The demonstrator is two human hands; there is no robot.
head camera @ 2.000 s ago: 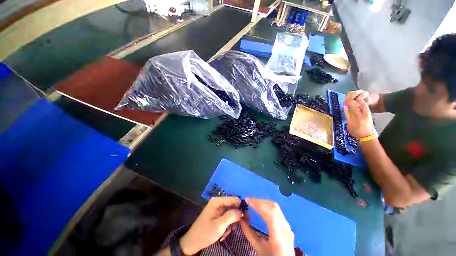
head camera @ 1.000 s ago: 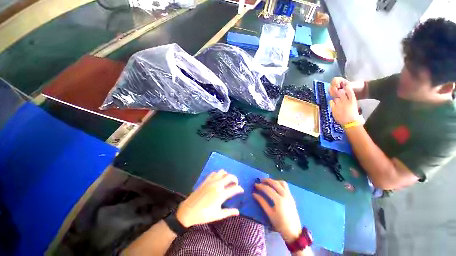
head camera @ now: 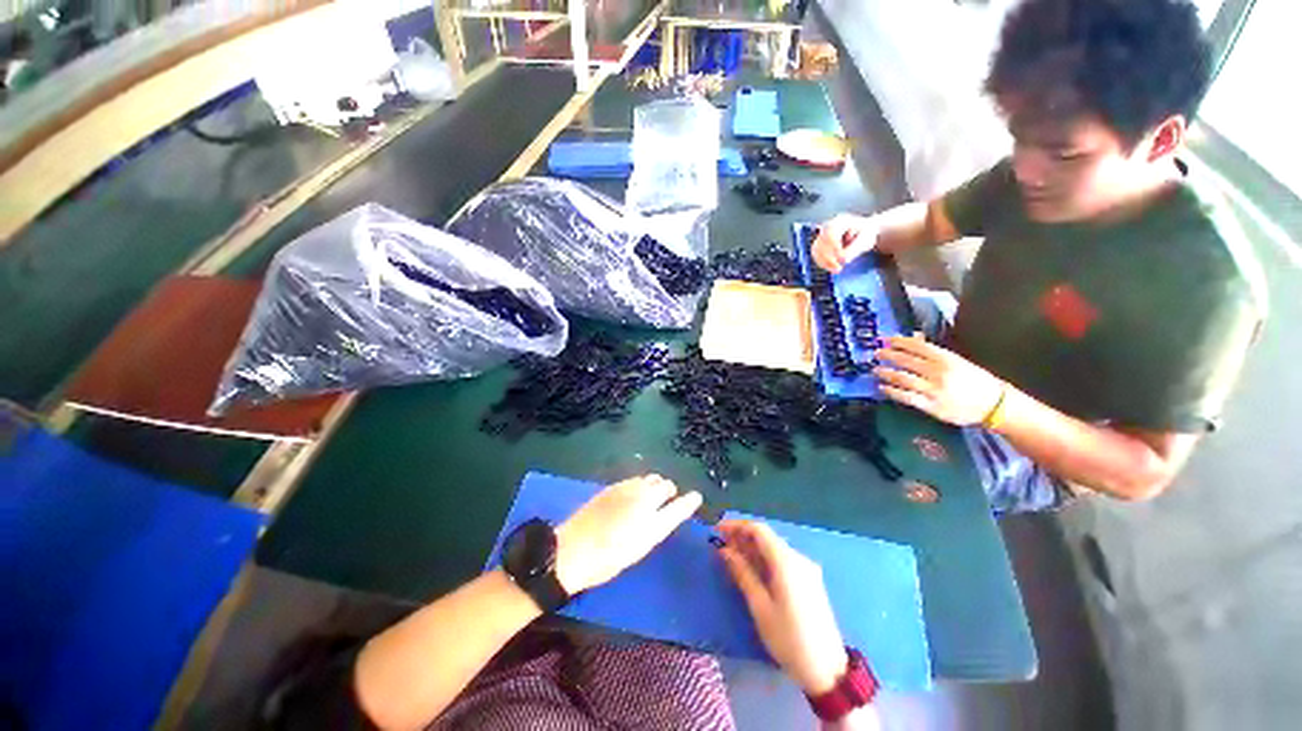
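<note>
The blue board [head camera: 857, 578] lies on the green bench before me, with a small notch in its far edge. My left hand [head camera: 614, 536] is over its left half, palm down, fingers stretched towards the notch; whether it holds anything is hidden. My right hand [head camera: 783, 600] is over the middle of the board, fingers bent. A small black part [head camera: 718, 541] shows at its fingertips, seemingly pinched. The two hands are apart. The black parts at the board's left end are not visible now.
Loose black parts [head camera: 728, 407] lie in heaps beyond the board. A shallow tan box [head camera: 757, 326] stands behind them. Two clear bags of black parts [head camera: 379, 307] lie at the left. A seated person [head camera: 1099, 300] works at the right over a blue tray [head camera: 892, 293] with black parts in rows.
The view has turned right. My hands have parted from the black part they worked on together; my left hand has since reached forward. The neighbour's hands have separated, one lower by the blue tray.
</note>
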